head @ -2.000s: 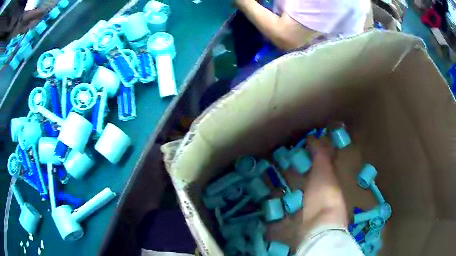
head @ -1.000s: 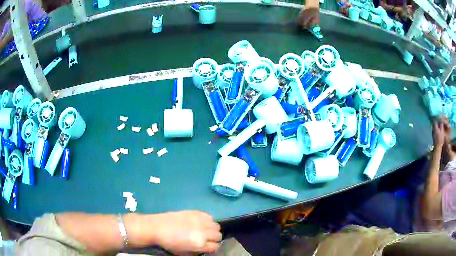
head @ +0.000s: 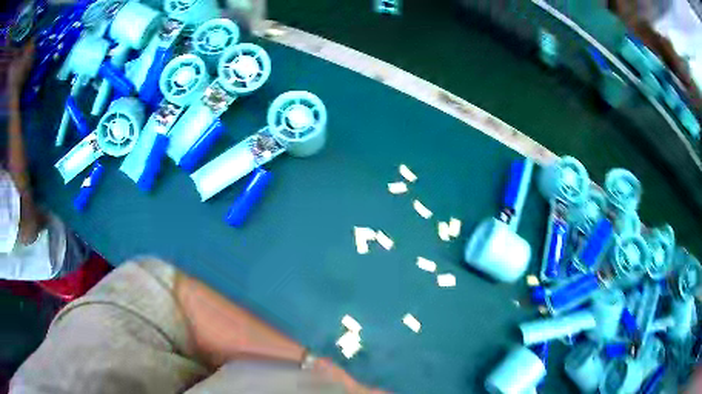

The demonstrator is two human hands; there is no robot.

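Observation:
Half-assembled turquoise fan units lie on the green work surface. One unit (head: pixel 297 119) lies at the front of the left group, handle open, its blue battery (head: pixel 249 198) beside it. Another unit (head: pixel 499 248) lies right of the middle, with more fan units (head: pixel 593 288) heaped at the right. Small cream pads (head: pixel 426 264) are scattered between. My left hand (head: pixel 342 377) is mostly cut off by the bottom edge beyond a bracelet; its fingers are hidden. My right hand is not in view.
A pale metal edging (head: pixel 431 96) separates the green surface (head: pixel 308 231) from a dark belt (head: pixel 462 54) with turquoise parts beyond. A person's white sleeve (head: pixel 27 231) shows at the left edge. A dense blue pile (head: pixel 54 46) is at the upper left.
The view has swung from the carton to the bench, then turned left. My bare hand inside the carton has left view. My left hand, visible a second ago at the bench edge, is now mostly cut off.

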